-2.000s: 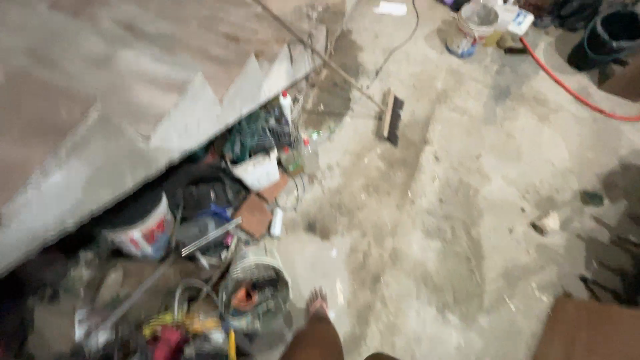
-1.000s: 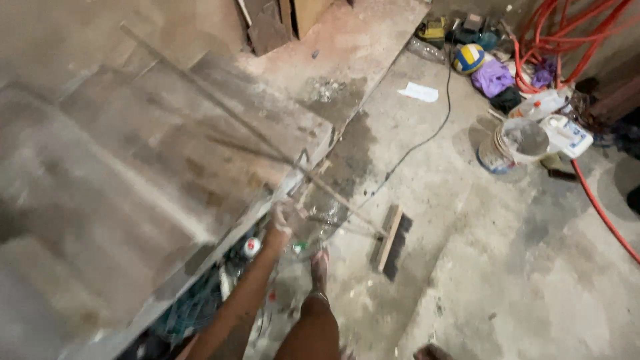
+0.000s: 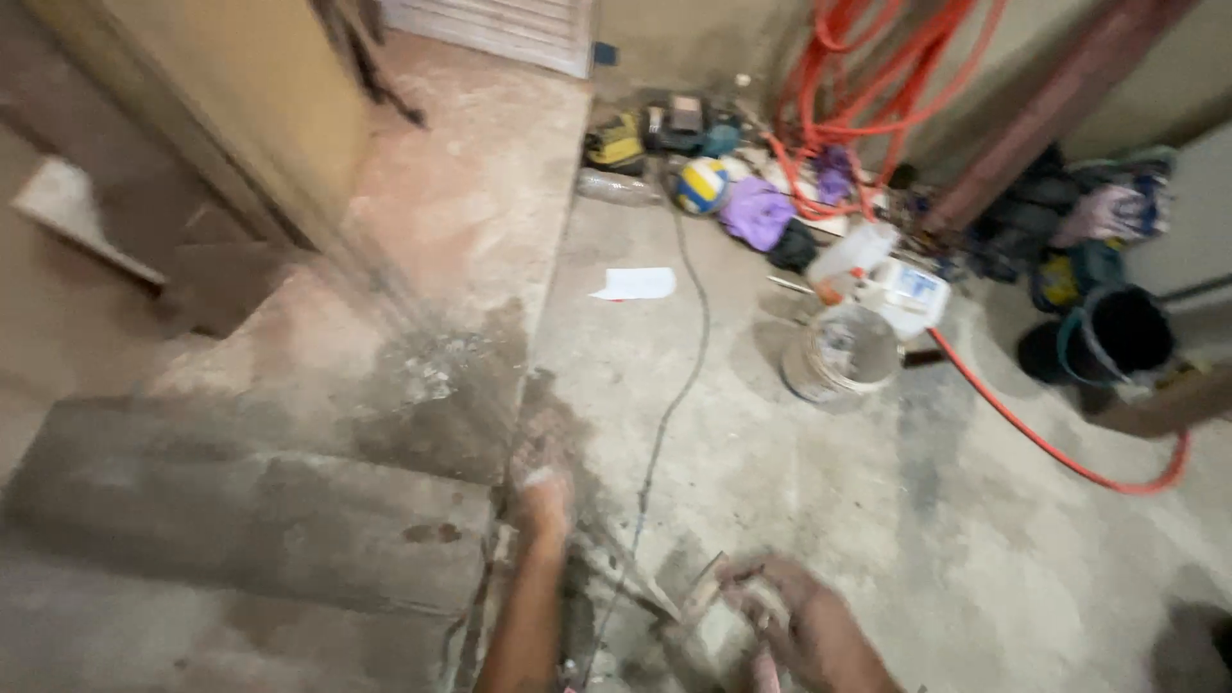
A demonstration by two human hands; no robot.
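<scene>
My left hand (image 3: 541,472), dusted with pale residue, is closed around the long handle of a push broom (image 3: 630,575), beside the step edge. The upper part of the handle is a faint motion streak running to the upper left. At the bottom centre, my right hand (image 3: 794,606) is bent with curled fingers close to the blurred broom head (image 3: 703,589); whether it grips the head cannot be made out. The bristles are not clearly visible.
Concrete steps (image 3: 250,510) lie left. A dirty bucket (image 3: 837,356), a white jug (image 3: 907,296), a ball (image 3: 701,185) and a purple cloth (image 3: 757,210) are on the floor. An orange hose (image 3: 1049,452) and a dark cable (image 3: 664,423) cross it. A black bucket (image 3: 1121,332) stands right.
The view has swung toward the wall and hose. My left hand has closed on the broom handle, and my right hand has come into view near the broom head.
</scene>
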